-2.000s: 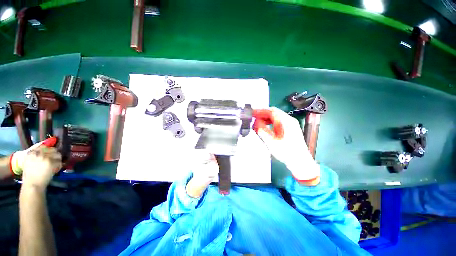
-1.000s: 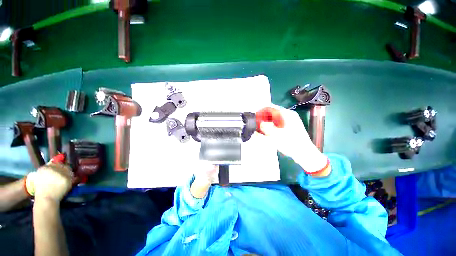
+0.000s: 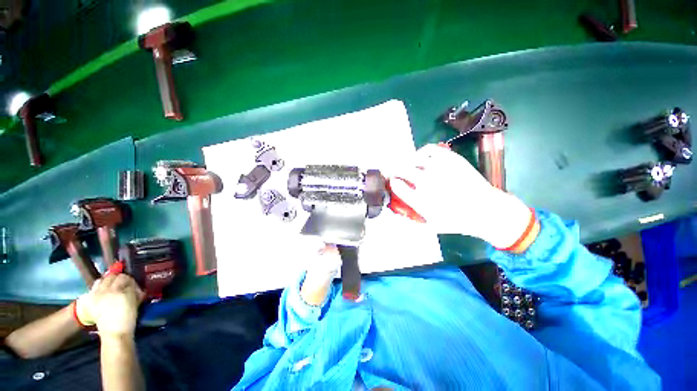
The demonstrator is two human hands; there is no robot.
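A handle unit [image 3: 350, 269] stands upright in the picture over the white work sheet [image 3: 397, 248], with a brush roller [image 3: 332, 184] across its top and a smooth silver metal plate [image 3: 336, 223] below the roller. My left hand [image 3: 321, 267], gloved, is closed around the handle; its fingers are partly hidden. My right hand [image 3: 436, 191], in a white glove with red-orange fingers, is at the roller's right end. Its fingertips are close to the dark end part; whether they grip it is unclear. Side arms [image 3: 253, 182] and end parts [image 3: 277, 205] lie loose on the sheet's left.
Handle units stand left [image 3: 201, 221] and right [image 3: 491, 156] of the sheet. Spare rollers [image 3: 646, 176] lie far right. Another person's hands [image 3: 115, 302] hold a unit at left. A parts box [image 3: 628, 256] is below the bench at right. Units lie on the green belt [image 3: 306, 57].
The view has tilted and shifted. The metal plate has turned to an angle. My right hand's fingers have changed pose beside the roller's end. My left hand still holds the handle.
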